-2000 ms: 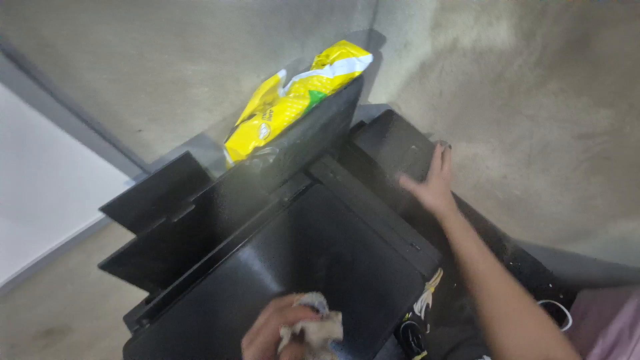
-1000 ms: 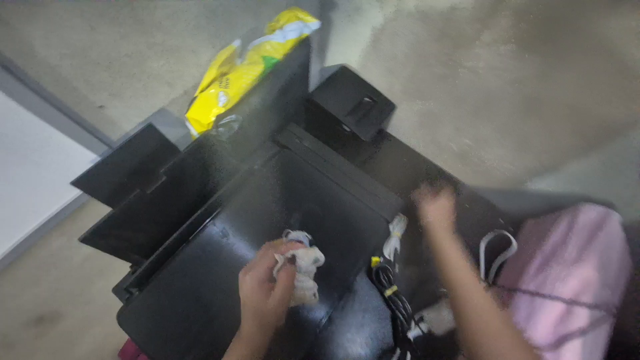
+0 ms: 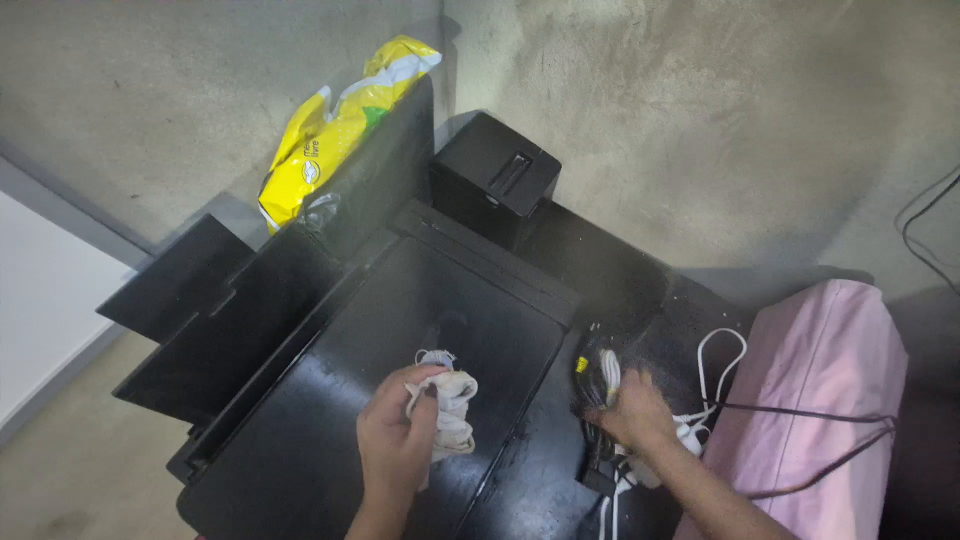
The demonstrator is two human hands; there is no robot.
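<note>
My left hand (image 3: 401, 427) is closed around a crumpled white cloth (image 3: 454, 412), held over the glossy black lid of a printer (image 3: 360, 375). To its right, my right hand (image 3: 637, 412) reaches down onto bundled cables, its fingers on a black cable coil (image 3: 592, 375) with a yellow tip and a white cable bundle (image 3: 610, 367). Whether those fingers grip the cables is hard to tell. A white plug (image 3: 690, 435) and more white cord lie beside the right wrist.
A small black slotted device (image 3: 499, 161) stands behind the printer by the wall. A yellow plastic bag (image 3: 330, 139) lies behind the raised black panel. The printer's paper support (image 3: 217, 315) juts out left. A pink fabric-covered object (image 3: 817, 405) with a black cable across it is at right.
My right hand has left the small black device and come down onto the cables. My left hand still holds the cloth over the lid. The view has shifted.
</note>
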